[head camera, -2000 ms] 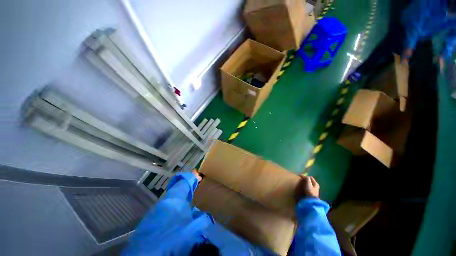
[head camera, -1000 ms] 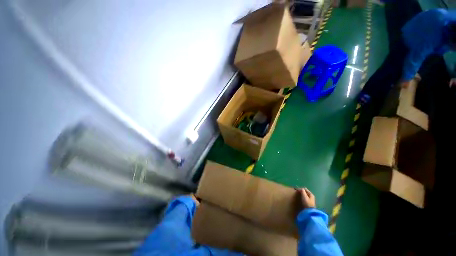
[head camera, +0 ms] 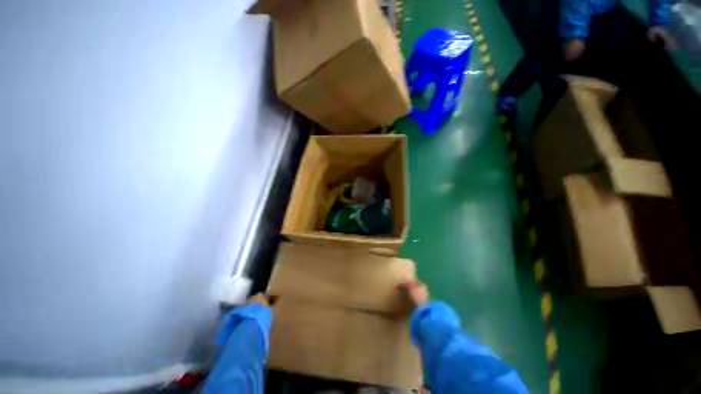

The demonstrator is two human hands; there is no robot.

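Observation:
A brown cardboard carton (head camera: 338, 338) is held low in front of me, its upper flap standing towards the far side. My left hand (head camera: 260, 299) grips its left edge; only a few fingers show past the blue sleeve. My right hand (head camera: 415, 293) grips its right edge near the upper corner. The inside of the held carton is not visible. Just beyond it stands an open carton (head camera: 301, 188) with green, yellow and white items inside, too blurred to name.
A large carton (head camera: 342, 65) stands farther on by the white wall (head camera: 131, 169). A blue stool (head camera: 438, 73) is on the green floor (head camera: 461, 231). Open cartons (head camera: 607, 231) lie right of the yellow-black tape, near a person in a blue smock (head camera: 578, 17).
The view has turned and moved along the wall. The held carton is now right against the open carton with the green items. Both hands still grip it. The wall posts have left the picture.

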